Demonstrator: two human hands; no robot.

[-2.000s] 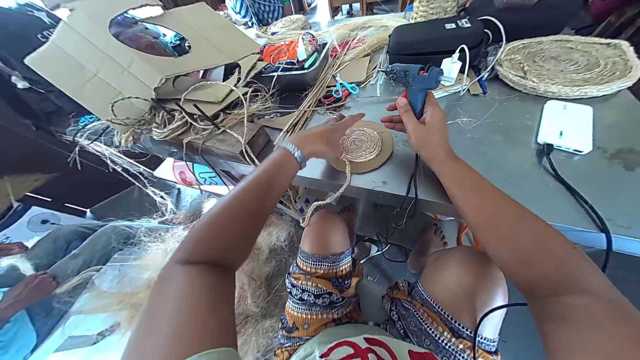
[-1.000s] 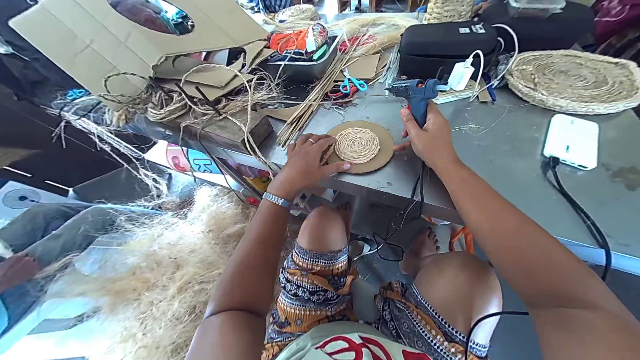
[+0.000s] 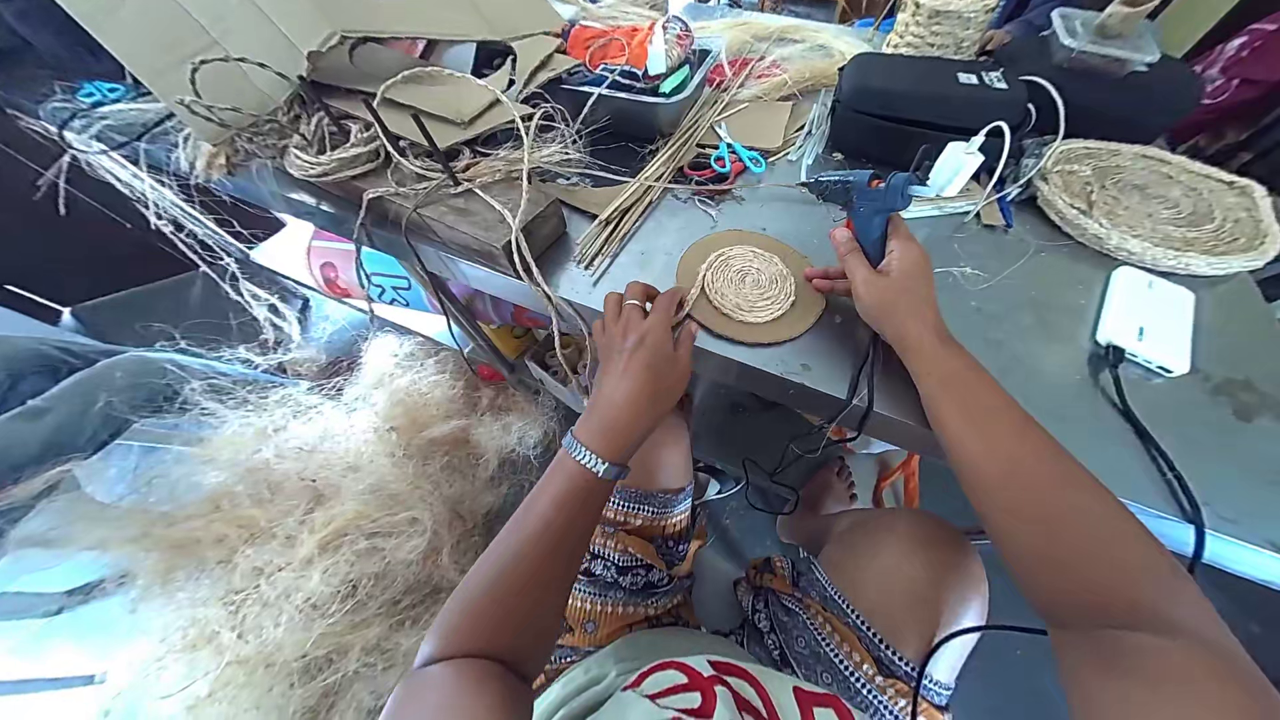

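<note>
A round cardboard disc (image 3: 808,300) lies at the table's near edge, with a flat spiral of braided fiber cord (image 3: 748,284) on its middle. At the disc's left edge my left hand (image 3: 642,345) pinches the loose end of the cord where it leaves the spiral. My right hand (image 3: 885,280) holds a blue hot glue gun (image 3: 868,200) upright, its nozzle pointing left above the table, and its fingertips touch the disc's right edge. The glue gun's black cable drops over the table edge.
Behind the disc lie thin sticks (image 3: 655,175) and blue scissors (image 3: 737,157). Cords hang over a wooden block (image 3: 490,220) at left. A white power bank (image 3: 1146,318), a woven round mat (image 3: 1155,205) and a black case (image 3: 925,105) are at right. Loose fiber (image 3: 330,530) heaps at lower left.
My left hand has moved from above the spiral to the disc's left edge, onto the cord. My right hand still holds the glue gun, its fingertips now at the disc.
</note>
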